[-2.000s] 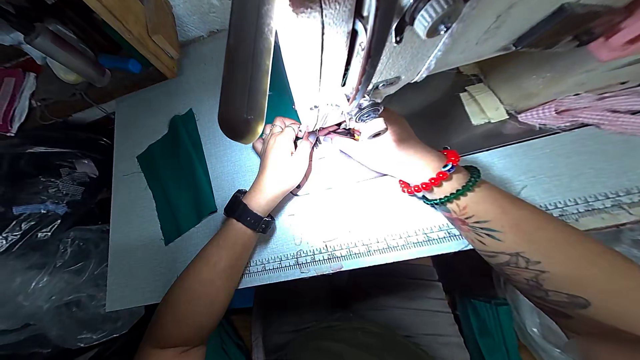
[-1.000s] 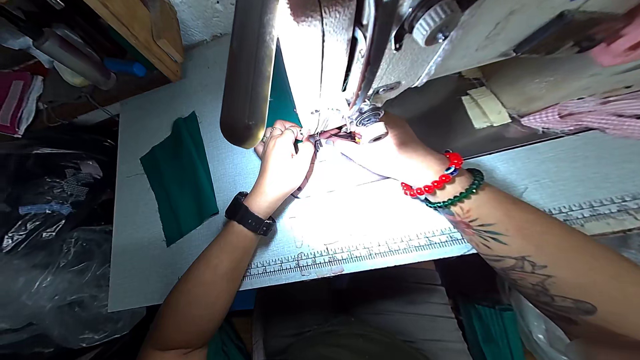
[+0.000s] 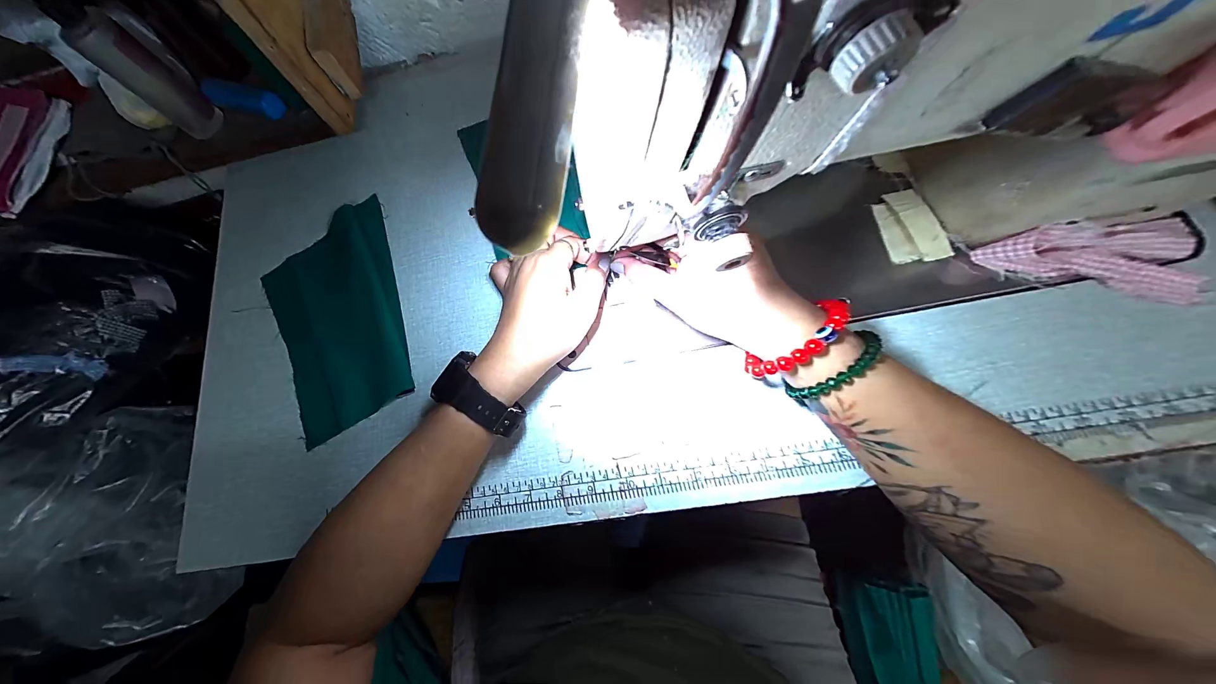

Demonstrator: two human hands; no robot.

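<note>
Beneath the head of a sewing machine (image 3: 698,104), my left hand (image 3: 546,304) pinches a narrow dark strip (image 3: 594,328) close to the needle area; the strip hangs in a curve beside the wrist. My right hand (image 3: 727,285) is at the other side of the presser foot, its fingers on small dark material in the glare; what exactly they hold cannot be told. A green fabric piece (image 3: 484,147) lies behind my left hand, partly hidden by the machine's lamp (image 3: 527,123). Another green fabric piece (image 3: 347,323) lies flat at the left.
A printed measuring scale (image 3: 655,480) runs along the front of the grey table (image 3: 247,484). Pink checked cloth (image 3: 1092,252) rests under the machine arm at the right. A wooden shelf (image 3: 323,66) stands back left, and dark plastic bags (image 3: 85,313) lie beside the table.
Both hands stay near the needle area. More of the green fabric behind the lamp shows now, at the lamp's left side.
</note>
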